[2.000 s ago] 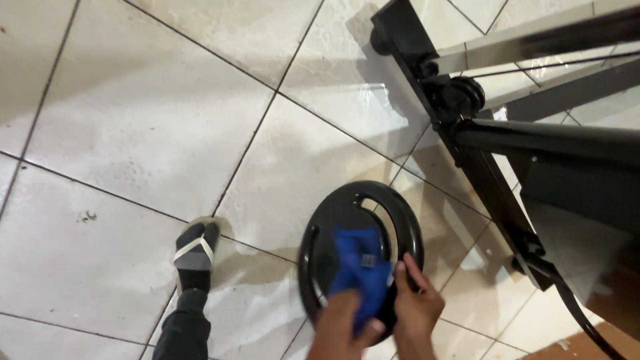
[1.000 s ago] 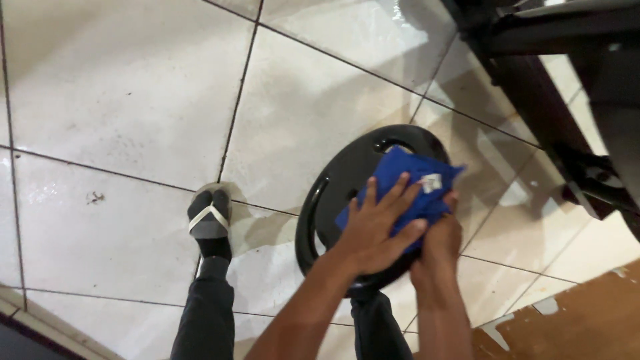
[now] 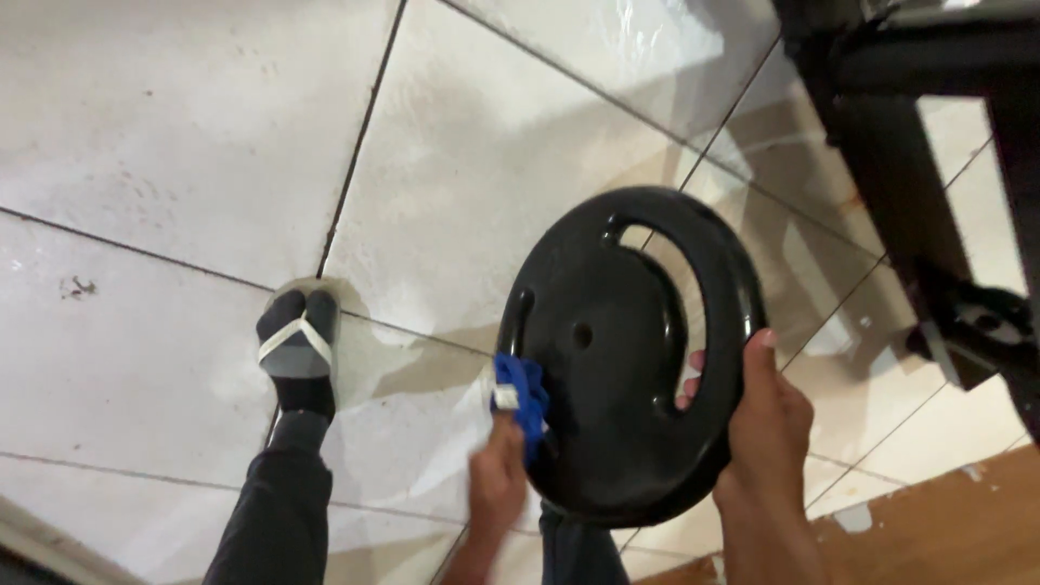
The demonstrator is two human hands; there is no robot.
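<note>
A round black weight plate (image 3: 601, 349) with curved handle slots and a small centre hole is held up over the floor. My right hand (image 3: 768, 422) grips its right rim, the thumb on the outer edge and fingertips showing through the long slot. At the plate's lower left edge, my left hand (image 3: 497, 475) holds a blue cloth (image 3: 524, 398) with a white tag, pressed to the rim by the left slot. The left hand is slightly blurred.
A black metal frame (image 3: 877, 162) stands on the tiled floor (image 3: 195, 146) at the right. My foot in a dark sock and white-strapped flip-flop (image 3: 299, 341) is at the left. A worn brown wooden surface (image 3: 934, 528) fills the lower right corner.
The blue cloth and my left hand have moved from the plate's face to its lower left edge. My right hand now grips the right rim. The plate's face is now mostly uncovered.
</note>
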